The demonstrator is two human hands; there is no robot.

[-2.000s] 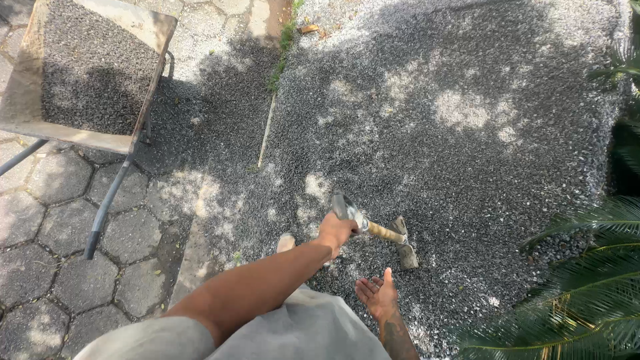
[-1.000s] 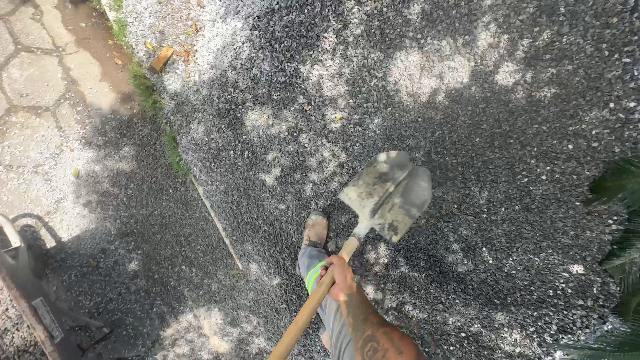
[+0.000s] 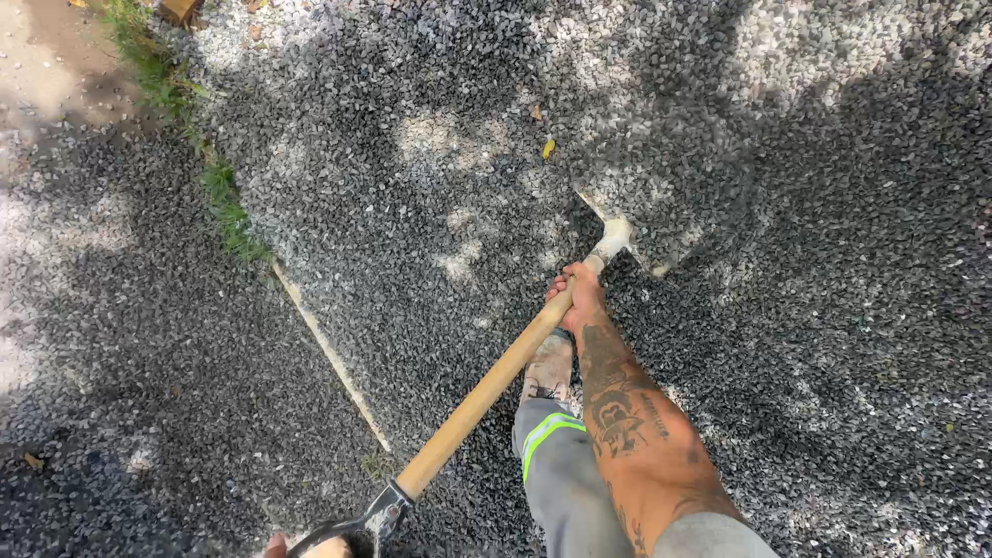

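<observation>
In the head view, my right hand [image 3: 575,294] is closed around the wooden shaft of a shovel [image 3: 484,387], just behind its metal socket. The blade is mostly covered by grey gravel [image 3: 814,325]; the socket and parts of its upper edge show. The shaft slants down to a black metal D-handle at the lower left. At the bottom edge, a fingertip of my left hand [image 3: 275,545] shows beside this handle; the rest of the hand is cut off, so its grip is mostly hidden.
My boot [image 3: 549,368] stands on the gravel beside the shaft, below my right hand. A narrow pale edging strip [image 3: 332,355] crosses the gravel at left, with grass [image 3: 225,201] along its line. An orange-brown block [image 3: 180,9] lies at the upper left.
Two seconds ago my right hand was open and empty; now it grips the shaft. The shovel blade, uncovered one second ago, is now mostly under gravel. The wheelbarrow has left the view.
</observation>
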